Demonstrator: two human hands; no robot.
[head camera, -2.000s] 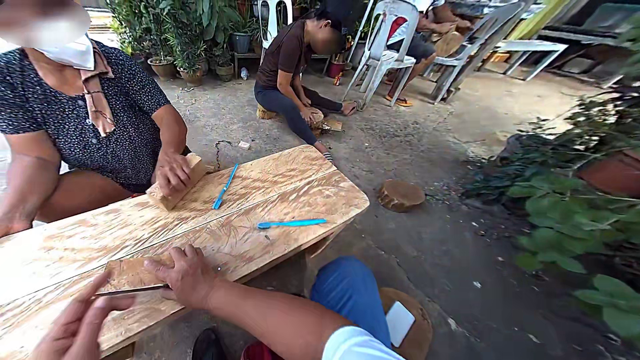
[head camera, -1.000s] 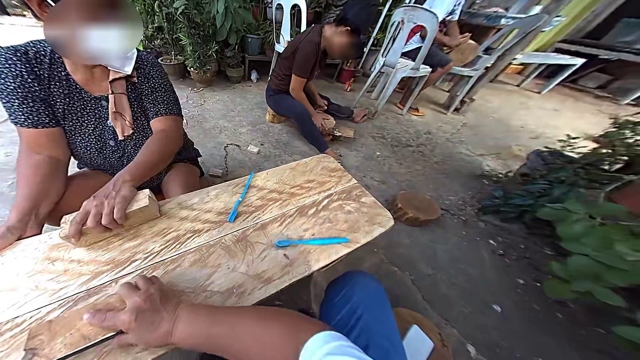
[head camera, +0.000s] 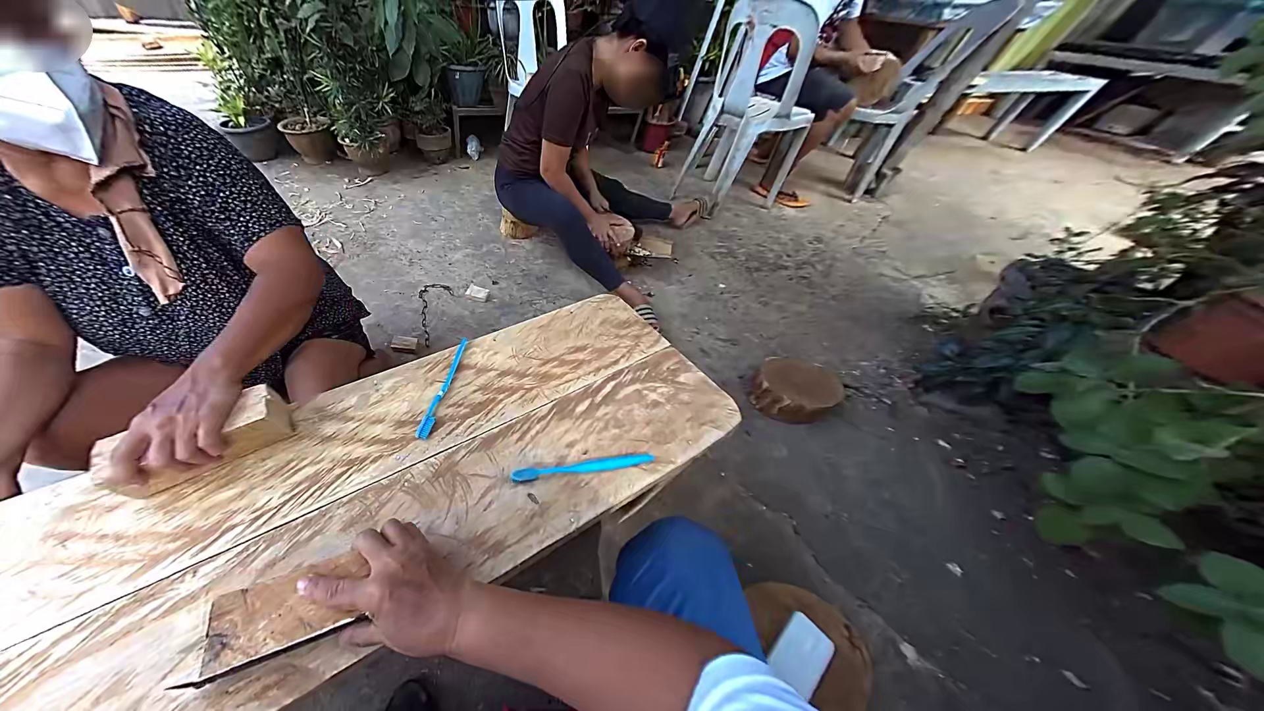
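Observation:
My right hand (head camera: 410, 592) rests on a flat piece of wood (head camera: 281, 607) on the wooden tabletop (head camera: 553, 395), its fingers over the piece's right end. A thin dark strip (head camera: 267, 652) runs along the near edge of that piece; whether it is a tool or a gap cannot be told. My left hand is out of view. Right of my hand lies a blue plastic toothbrush-like tool (head camera: 583, 467), its head toward the left. Farther back is a blue toothbrush (head camera: 442, 390). Across the table, a person's hand grips a wooden block (head camera: 259, 425).
A log slice (head camera: 796, 389) lies on the ground beyond the table's right corner. A pale flat object (head camera: 801, 654) sits on a wooden stool (head camera: 849, 657) beside my knee. Another person sits on the ground near white plastic chairs (head camera: 755, 109). Leafy plants (head camera: 1126, 434) stand at the right.
My left hand, seen two seconds ago at the lower left near a thin dark tool, has gone out of view. The person opposite has moved the block leftward along the table.

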